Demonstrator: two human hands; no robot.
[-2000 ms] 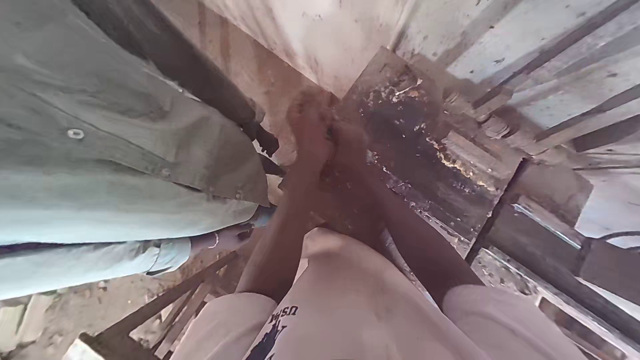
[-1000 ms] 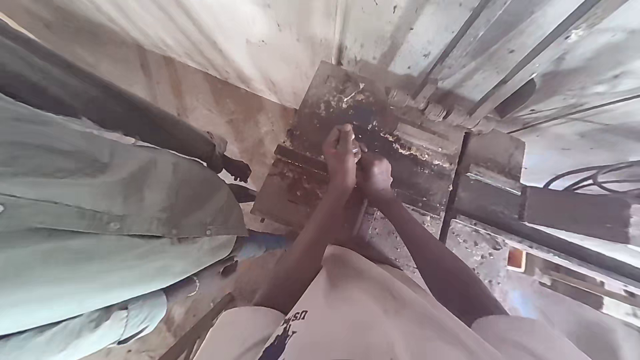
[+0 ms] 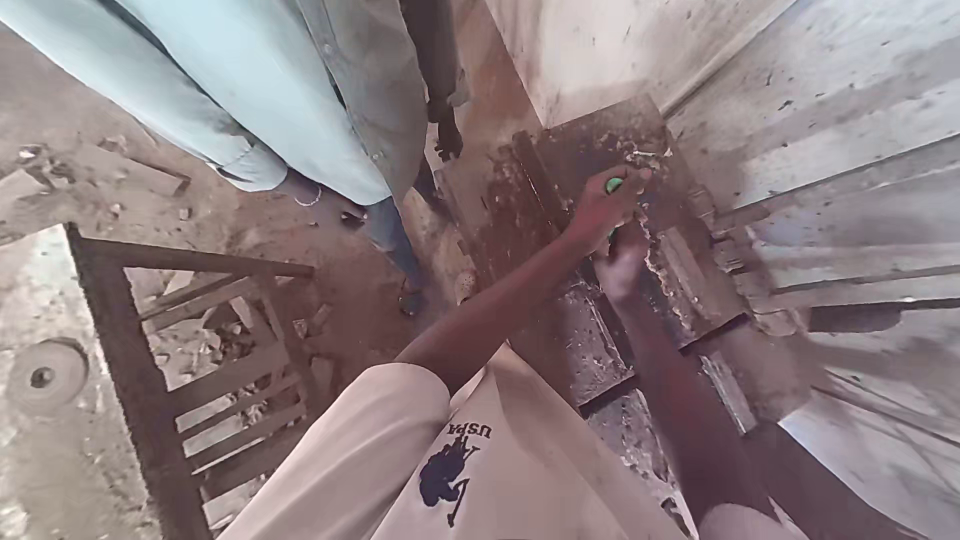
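My left hand is closed around a small green object; a bit of green also shows at the lower side of the fist. My right hand is close against that lower side, blurred, and its grip is hidden. Both hands are over a dark, stained workbench with a raised strip across it. Just beyond my left hand lies a small pale piece on the bench. A long worn block rests to the right of my right hand.
Another person stands at the left of the bench, one hand hanging near its edge. A slatted wooden frame stands lower left, beside a pale surface holding a round disc. Scraps lie on the ground. A stained pale wall borders the right.
The view has swung left, bringing the slatted frame and the disc into sight. Green now shows at my left hand, which reaches farther over the bench than my right.
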